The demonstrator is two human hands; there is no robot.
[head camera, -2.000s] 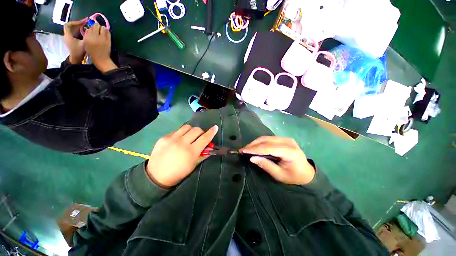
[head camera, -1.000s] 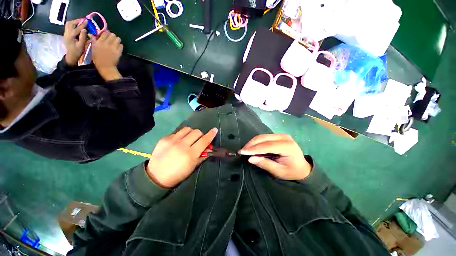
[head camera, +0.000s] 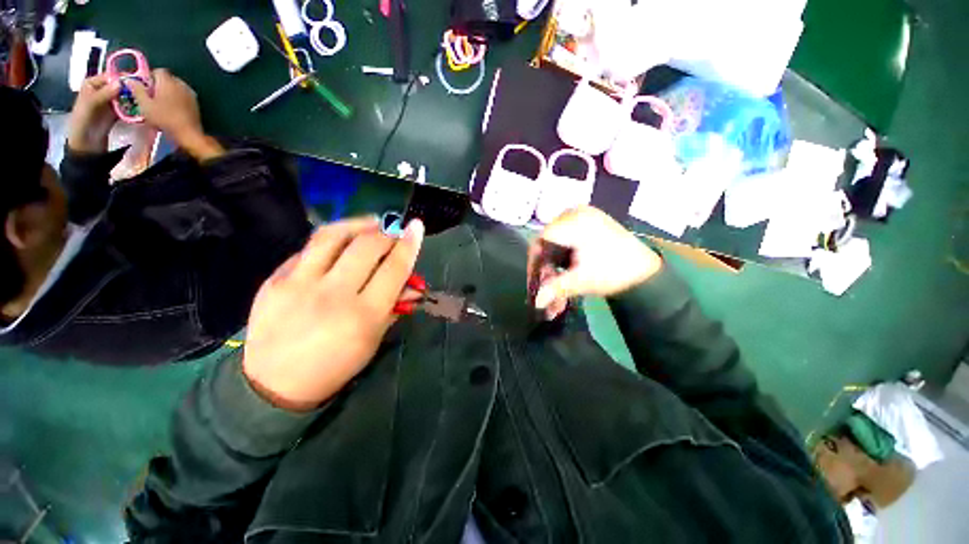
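Observation:
My left hand (head camera: 324, 308) is closed around the red handles of the pliers (head camera: 441, 305), whose metal jaws point right in front of my jacket. A small light bit shows at the jaw tips; I cannot tell what it is. My right hand (head camera: 595, 255) is to the right of the jaws, apart from them, with fingers bent around a small dark part (head camera: 547, 278), partly hidden and blurred.
Pink-white housings (head camera: 513, 186) lie on a black mat on the green bench (head camera: 446, 128). A screwdriver (head camera: 327, 98), rings and blue plastic bags (head camera: 744, 133) are also there. At left a seated person (head camera: 159, 255) holds a pink housing (head camera: 129, 83).
My right hand has moved away from the plier jaws, up and right, with the dark part. My left hand has shifted left and looks larger. The bench view has shifted left.

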